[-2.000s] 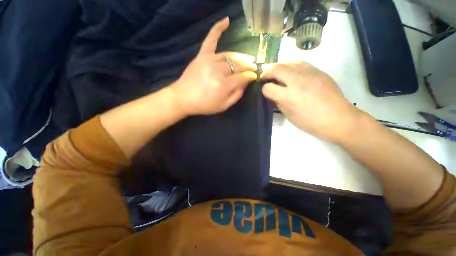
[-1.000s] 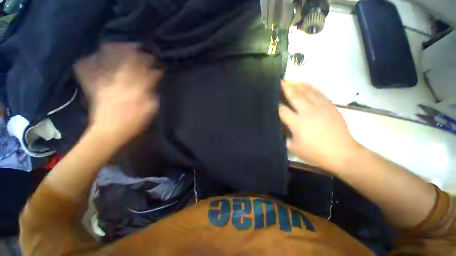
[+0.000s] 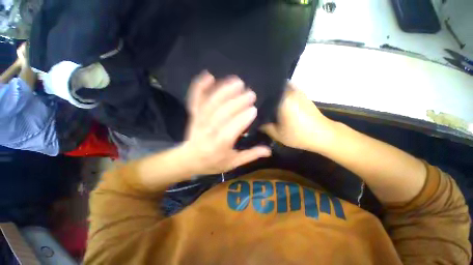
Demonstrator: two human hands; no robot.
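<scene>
A large dark garment covers the left of the machine table and hangs to my lap. My left hand is blurred, fingers spread, over the garment's near part; no cloth shows gripped in it. My right hand is closed on the garment's right edge, close to my body; its fingertips are partly hidden. The lit presser foot shows only as a sliver at the top edge; the rest of the machine head is out of view. A pale rounded piece lies in the pile at left.
The white machine table is at right, its worn front edge curving down. A black smartphone and dark-bladed snips lie on it. Another person's arm and striped blue cloth are at far left. Red cloth is low left.
The view has tilted down, so the machine head has left the top edge. My left hand has moved right and nearer my right hand. My right hand has come down the garment's edge towards my body.
</scene>
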